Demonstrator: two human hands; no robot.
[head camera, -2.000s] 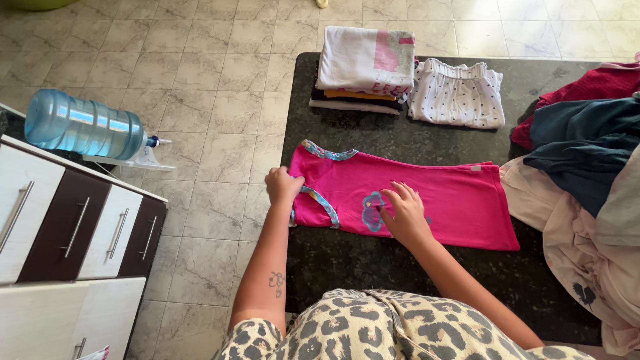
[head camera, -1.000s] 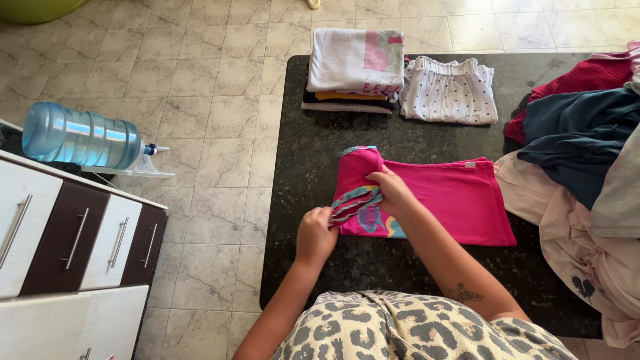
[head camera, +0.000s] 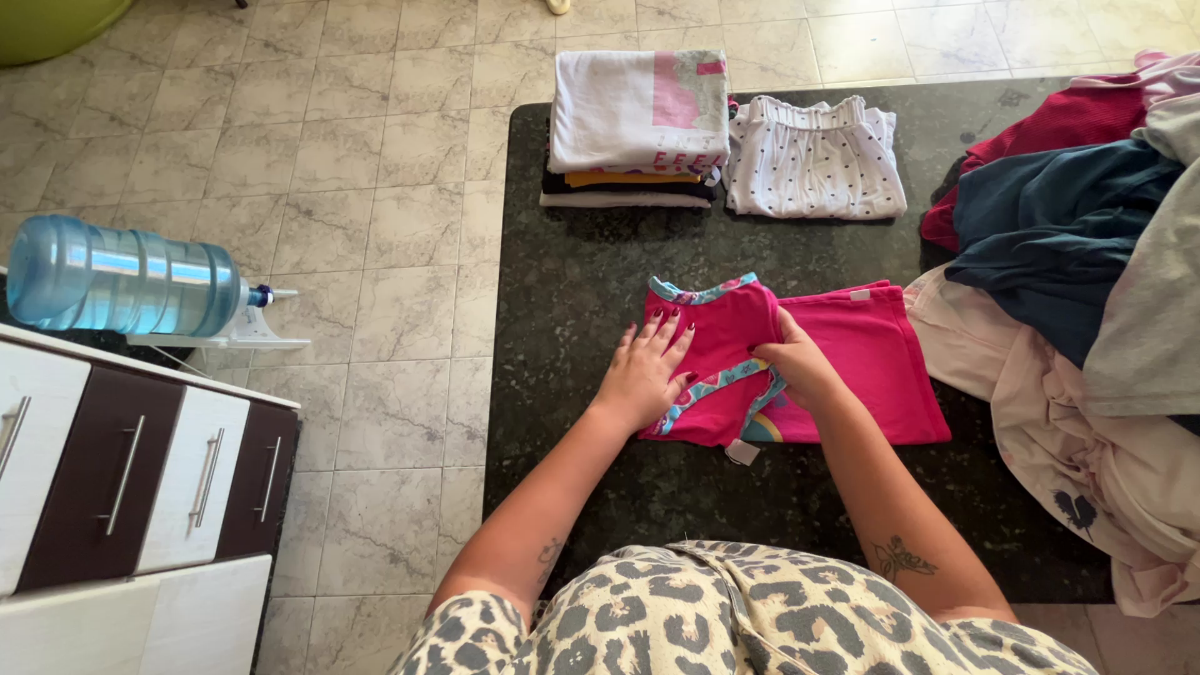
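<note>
A pink garment with blue patterned trim (head camera: 862, 375) lies partly folded on the dark stone countertop (head camera: 581, 375). Its trimmed left part is turned over onto the rest, and a white tag sticks out at the lower edge. My left hand (head camera: 647, 370) rests flat on the folded-over part with its fingers spread. At the fold's right edge, my right hand (head camera: 797, 361) grips the cloth, thumb on top and the other fingers largely hidden.
A stack of folded clothes (head camera: 637, 112) and folded dotted white bottoms (head camera: 816, 159) lie along the far edge. Loose clothes (head camera: 1050, 234) are heaped at the right. Left of the counter are tiled floor, a blue water jug (head camera: 131, 277) and a drawer cabinet (head camera: 122, 469).
The trimmed end, spread out to the left two seconds ago, is now folded over to the right. My left hand has gone from pinching the lower edge to lying flat on top.
</note>
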